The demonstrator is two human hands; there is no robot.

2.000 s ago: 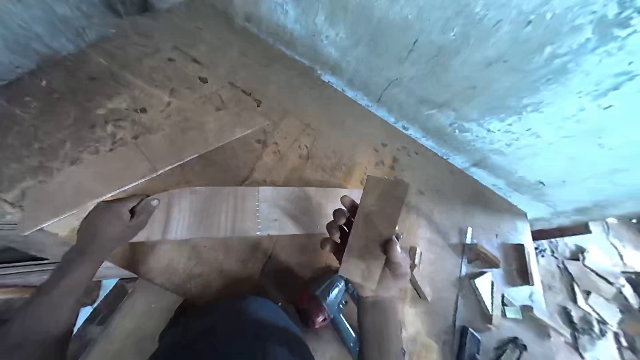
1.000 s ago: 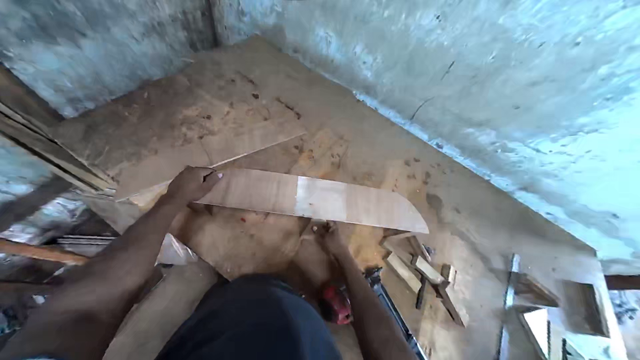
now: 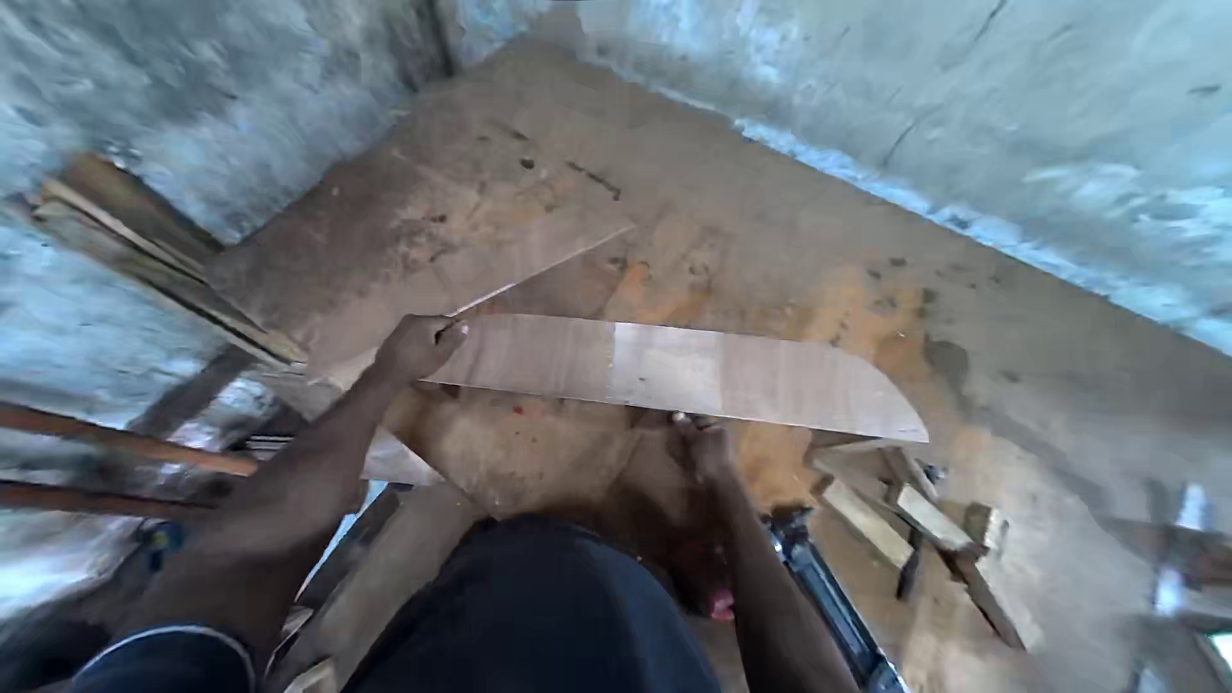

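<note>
A long thin wooden panel [image 3: 770, 380] with a curved right end and a paler band across its middle lies crosswise in front of me. My left hand [image 3: 421, 346] grips its left end, thumb on top. At the panel's near edge, right of its middle, my right hand [image 3: 703, 443] has its fingers at the underside; the fingertips are partly hidden. Beyond the left end rests another thin wooden sheet [image 3: 520, 255] with a straight edge. Beside my right forearm lies a dark metal-framed tool [image 3: 833, 597], partly cut off by the frame.
Several short wood blocks [image 3: 866, 520] lie at the right, some joined or touching. Rough walls [image 3: 962, 106] bound the worktop [image 3: 770, 260] at the back. Timber lengths [image 3: 164, 260] lean at the left, and a board [image 3: 404, 568] lies beside my left thigh.
Two seconds ago my right hand held a small rectangular wood piece over the panel's right part; now it is at the panel's near edge. The panel's curved right end has come into sight. The view has shifted.
</note>
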